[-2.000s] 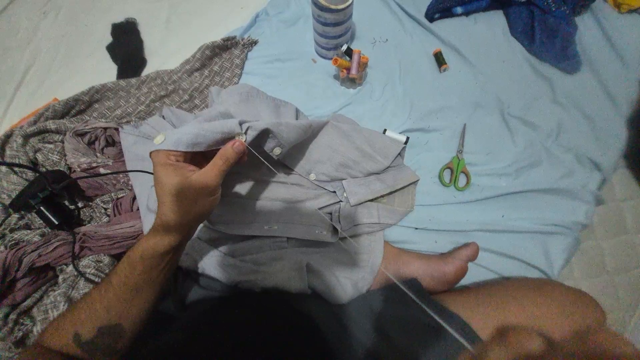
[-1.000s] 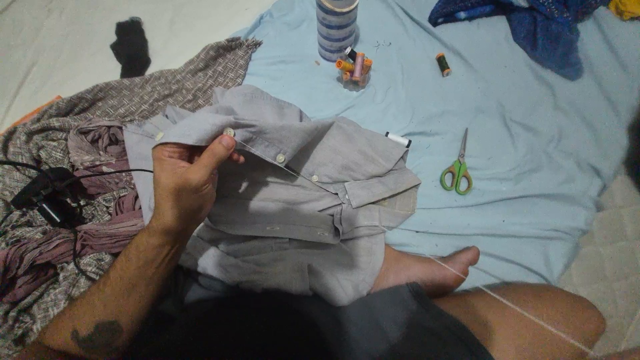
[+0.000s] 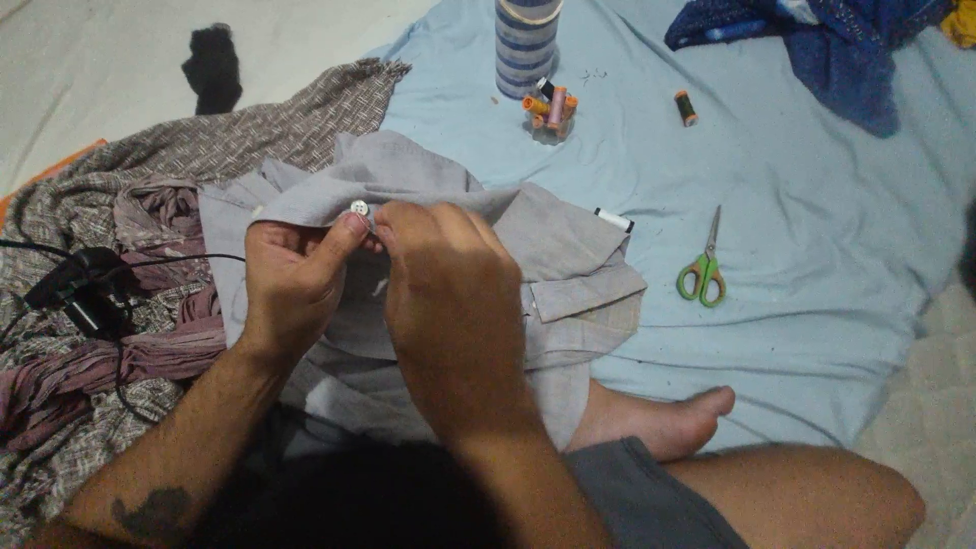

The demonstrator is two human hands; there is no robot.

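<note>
A grey button-up shirt [image 3: 564, 229] lies across my lap. My left hand [image 3: 297, 274] pinches its edge, the thumb just below a white four-hole button [image 3: 359, 208]. Close against it on the right is my right hand [image 3: 450, 282], back toward the camera, its thumb and forefinger together at the cloth edge beside the button. Whatever those fingertips hold is hidden; no needle can be made out. A spool of white thread [image 3: 614, 220] rests at the shirt's right edge. Green-handled scissors [image 3: 703, 278] lie farther right on the light blue sheet, blades pointing away.
Beyond the shirt are a small clear container of thread spools [image 3: 550, 126], a striped cylinder [image 3: 526, 46] and a dark green spool [image 3: 685, 108]. At left, a black adapter with cables [image 3: 84, 290] lies on patterned scarves [image 3: 152, 351]. A blue cloth [image 3: 839, 53] is at the upper right.
My right hand has come from the lower right to the button beside my left hand. The long thread stretched toward the lower right earlier no longer shows. My left hand still pinches the shirt.
</note>
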